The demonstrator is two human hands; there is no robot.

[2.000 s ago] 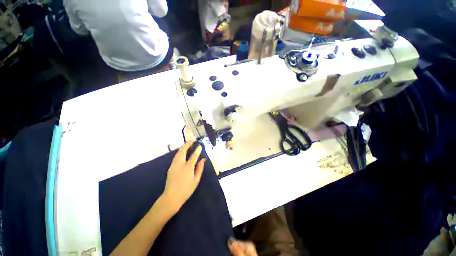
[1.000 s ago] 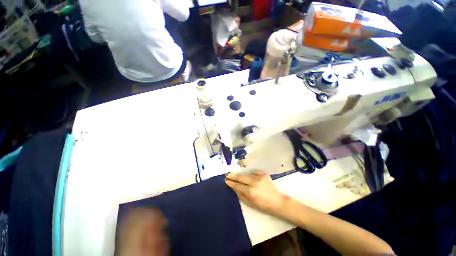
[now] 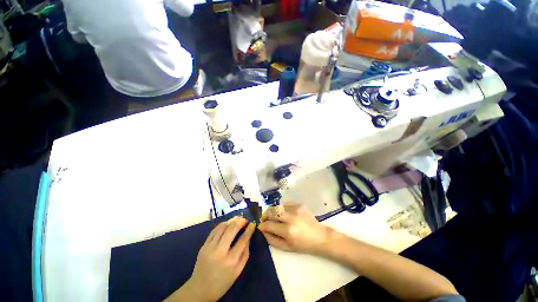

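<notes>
A dark garment panel (image 3: 171,259) lies flat on the white table, its upper right corner at the presser foot (image 3: 253,207) of the white sewing machine (image 3: 330,138). My left hand (image 3: 223,253) rests on the panel with its fingertips pressed near that corner. My right hand (image 3: 295,227) pinches the panel's right edge beside the foot. The fingertips of both hands nearly meet. The needle and the exact cloth edge under the foot are hidden by the machine head and fingers.
Black-handled shears (image 3: 356,191) lie under the machine arm, near a thin dark strip. Dark scraps (image 3: 433,200) hang at the right. A pale thread cone (image 3: 315,62) and orange-white carton (image 3: 383,29) stand behind. A person in white (image 3: 133,47) sits beyond the table (image 3: 118,171).
My left hand has come from the panel's lower left up to the machine foot. My right hand has stayed at the corner, now closer to the foot. The panel's corner has moved under the machine head.
</notes>
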